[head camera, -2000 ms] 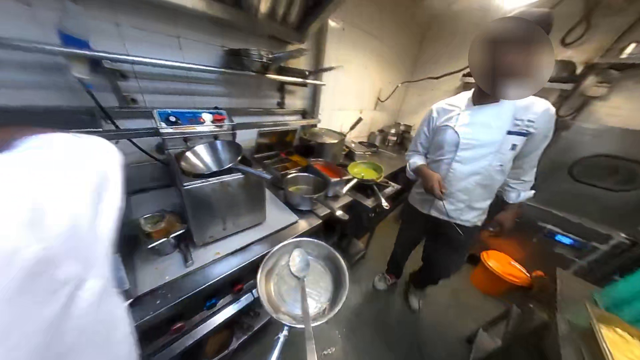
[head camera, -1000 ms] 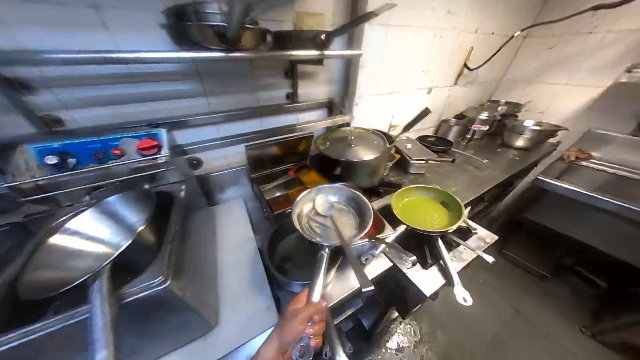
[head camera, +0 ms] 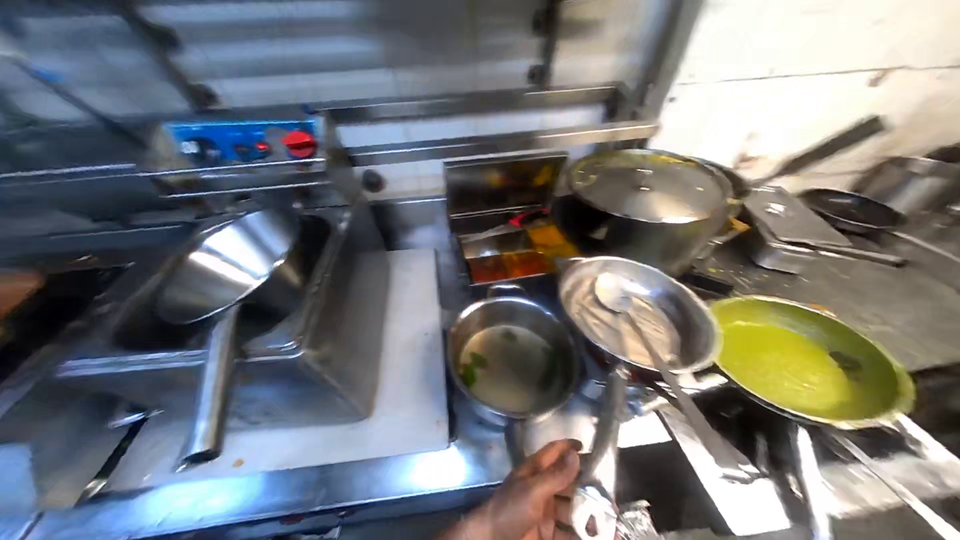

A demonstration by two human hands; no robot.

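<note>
My left hand (head camera: pixel 529 495) comes in at the bottom centre, its fingers closed round the handle of a steel frying pan (head camera: pixel 637 311). A metal spoon (head camera: pixel 675 390) leans in the pan, its bowl on a pale, creamy residue. Directly left of the pan is a steel saucepan (head camera: pixel 514 360) with whitish liquid and green leaves. On the right, a pan of green sauce (head camera: pixel 795 367) is close to the frying pan's rim. Part of something dark red shows under the frying pan. My right hand is out of view.
A large lidded pot (head camera: pixel 649 202) stands behind the frying pan. On the left, a steel pan (head camera: pixel 232 270) rests on a fryer (head camera: pixel 337 315) beside a white board (head camera: pixel 409 352). Several pan handles (head camera: pixel 810 480) jut over the stove's front edge. Further right is a black pan (head camera: pixel 851 208).
The frying pan, seen over the saucepan a second ago, is now to its right, uncovering the liquid and leaves. The view has turned left. The co-worker seen two seconds ago is out of view.
</note>
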